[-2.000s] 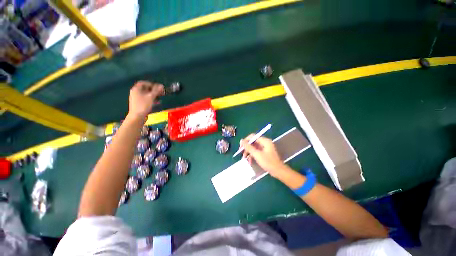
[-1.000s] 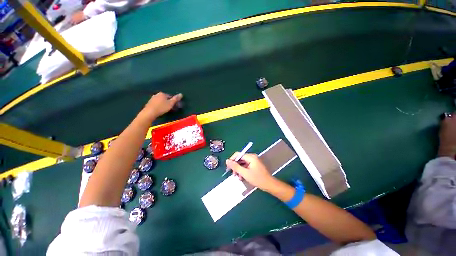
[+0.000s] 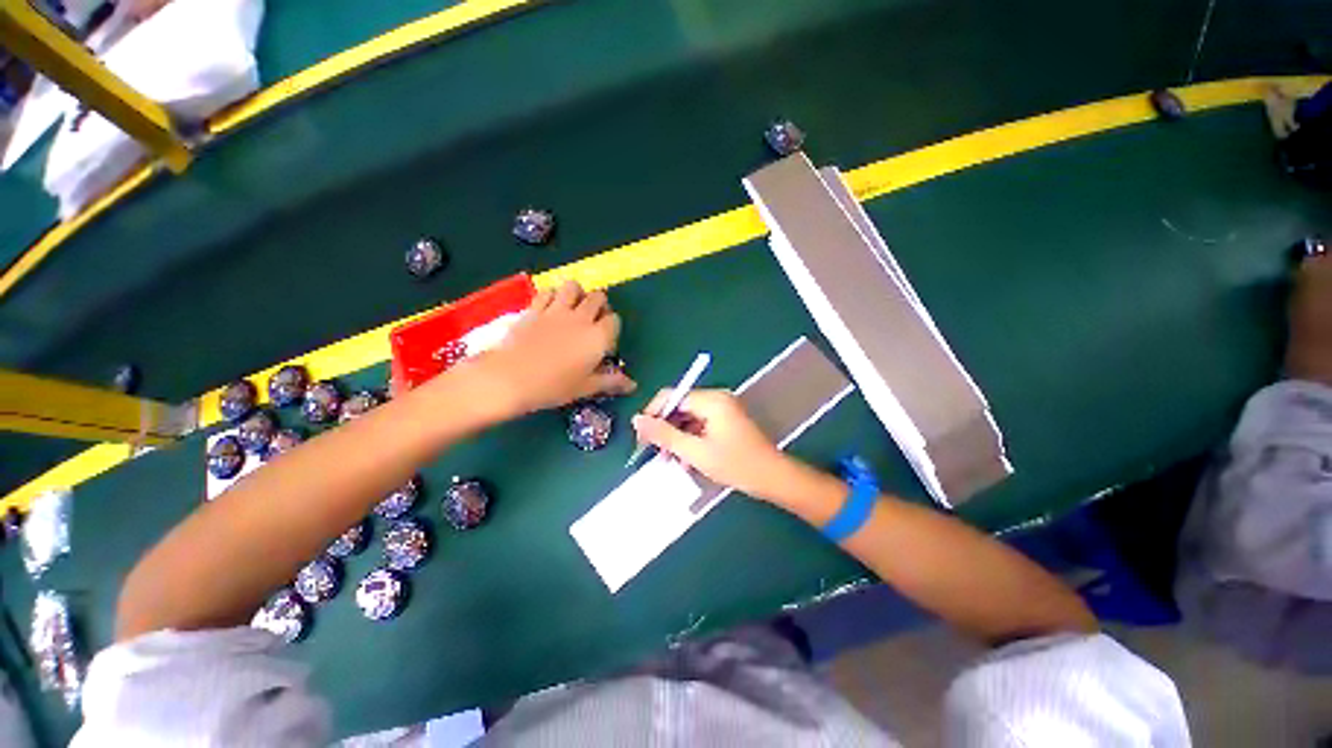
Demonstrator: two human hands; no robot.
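My left hand (image 3: 563, 348) is beside the red bin (image 3: 456, 339), its fingers and thumb around a round module (image 3: 611, 368) that they mostly hide. My right hand (image 3: 709, 439) holds slim tweezers (image 3: 687, 383) like a pen over a white and grey-brown strip (image 3: 621, 526). Another module (image 3: 590, 427) lies between my hands. The bin holds white bits, partly covered by my left hand. Several modules (image 3: 405, 544) lie grouped at the left, partly hidden by my left forearm.
A stack of long strips (image 3: 877, 322) lies right of the single strip and crosses the yellow edge (image 3: 665, 260). Modules lie on the belt, two beyond the bin (image 3: 533, 225). Clear bags (image 3: 53, 643) are at far left. Another person's arm (image 3: 1310, 344) is at right.
My left hand has come back from the belt, past the red bin, to the module beside it. Two modules now show on the belt where it was. My right hand stays over the strip.
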